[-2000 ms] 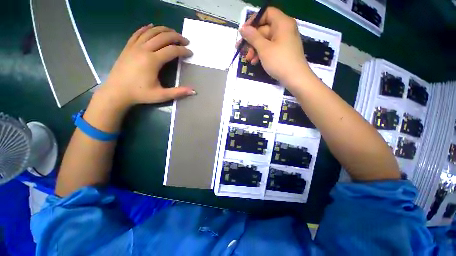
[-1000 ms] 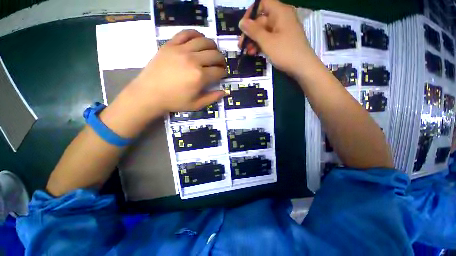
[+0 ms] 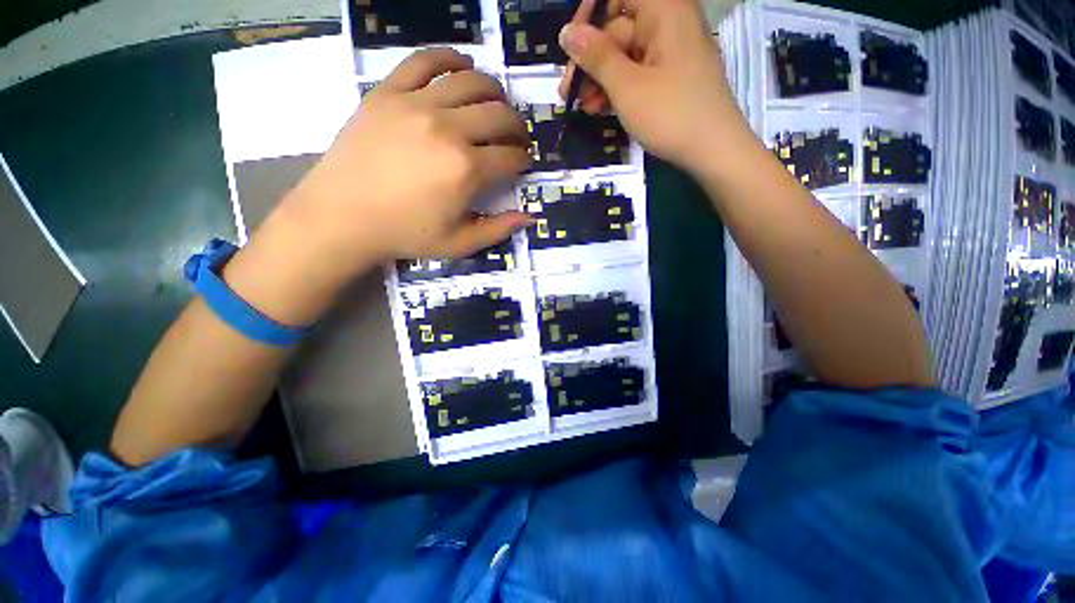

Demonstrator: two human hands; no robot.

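Observation:
A white blister tray (image 3: 474,450) holds black circuit boards in two columns. My right hand (image 3: 648,73) grips dark tweezers (image 3: 575,85), pointing down at a circuit board (image 3: 580,138) in the right column. My left hand (image 3: 430,165) lies over the left column, its fingertips at the left edge of that board and the thumb tip at the board below. It covers part of the tray. Whether it presses on or holds anything cannot be told. The release liner sheet (image 3: 354,389) lies flat under the left forearm, partly beneath the tray's left side. Any piece at the tweezer tips is too small to see.
Stacked trays (image 3: 743,295) with boards in the top one stand at the right, with more trays beyond. A second liner sheet (image 3: 35,271) lies at the far left. A white fan (image 3: 33,459) is cut off by the left edge. The mat (image 3: 142,153) is dark green.
My left hand has moved from the liner onto the tray. The tweezers have moved from the liner's edge to a right-column board. The view has shifted right.

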